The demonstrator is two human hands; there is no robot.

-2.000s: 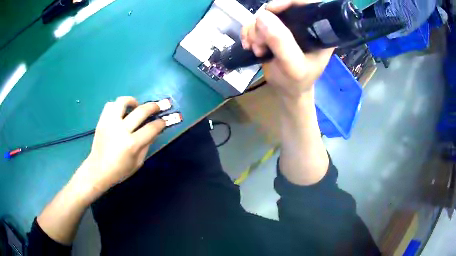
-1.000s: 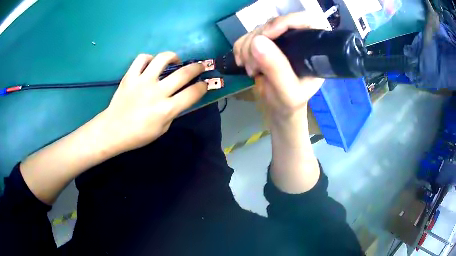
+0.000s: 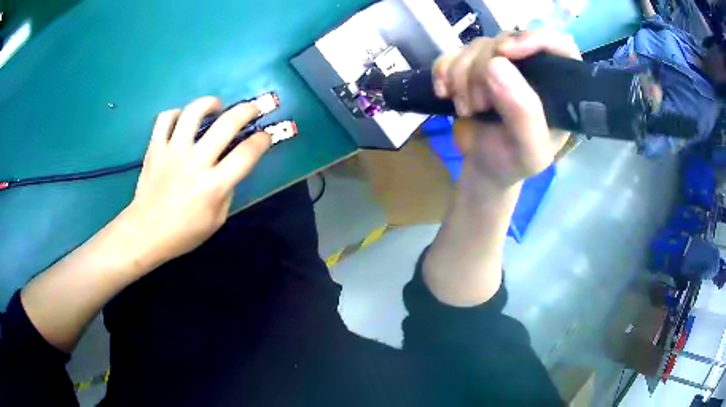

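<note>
My left hand [image 3: 187,175] lies on the green bench mat [image 3: 159,60], its fingers pressing on two black terminal clamps of a cable assembly. Their copper-and-silver terminal plates [image 3: 282,131] stick out past the fingertips, side by side. The black lead [image 3: 80,174] runs left from under the hand to a red end piece at the frame's edge. My right hand [image 3: 509,111] is closed around a thick black electric screwdriver [image 3: 585,97], held level. Its tip is at the outlet side of the white-grey screw feeder [image 3: 330,46]; whether a screw is on it cannot be told.
A blue bin [image 3: 533,195] and a cardboard box [image 3: 410,187] are below the bench edge. A second feeder-like white box stands behind the first. A person in blue clothing [image 3: 669,71] is at upper right. Yellow-black tape marks the floor.
One second ago the screwdriver tip was at the upper terminal plate; now it is at the feeder. The left hand and clamps appear further left in the picture, as the view has also shifted.
</note>
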